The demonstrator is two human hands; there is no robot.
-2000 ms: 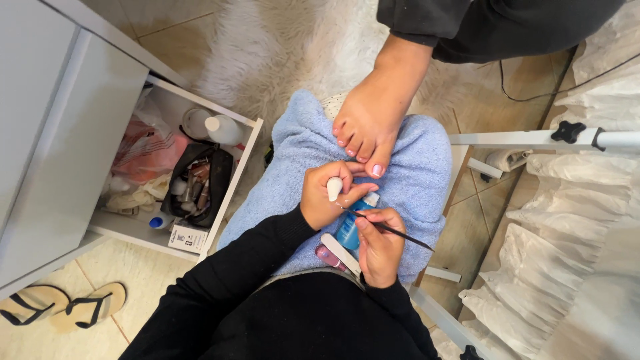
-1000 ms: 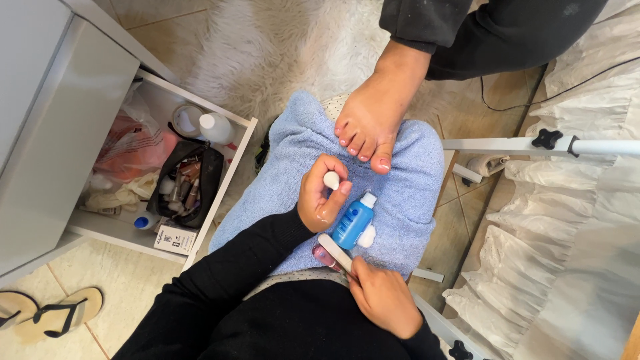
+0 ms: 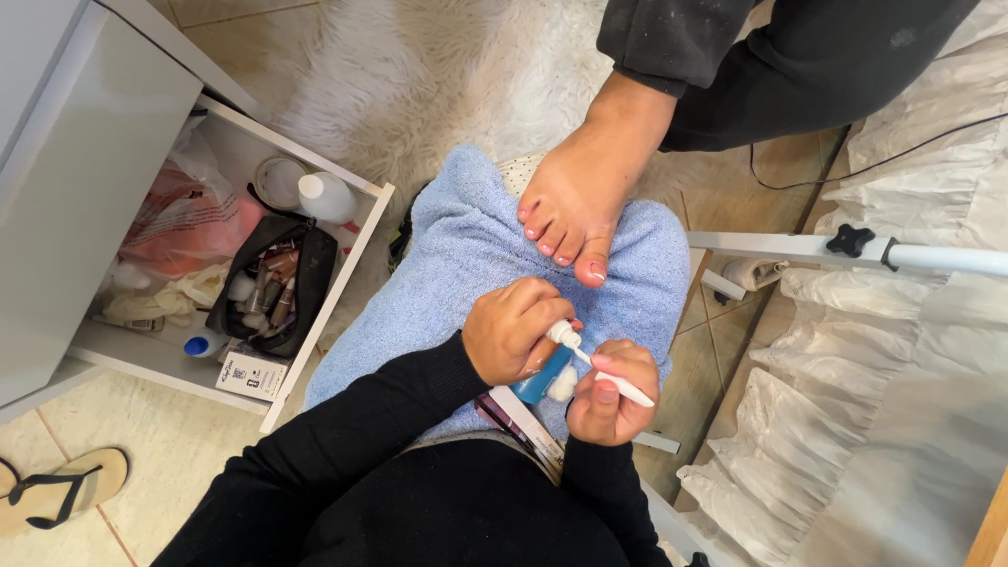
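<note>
My left hand grips a small white nail polish bottle, its neck uncapped and turned toward my right hand. Between the fingers of my right hand is a white-handled polish brush, its tip at or just beside the bottle's mouth. Below them a blue bottle, partly hidden by my left hand, lies on the light blue towel over my lap. A cotton ball and a nail file lie near it. Another person's bare foot rests on the towel, the big toenail white-tipped.
At left an open drawer holds a black pouch of polish bottles, a white bottle, a plastic bag and a small box. A white metal bar with a black knob is at right. Sandals lie lower left.
My right hand held a thin dark tool two seconds ago, then was near the nail file; it now holds the white-handled brush at the bottle in my left hand. That bottle now shows its uncapped neck.
</note>
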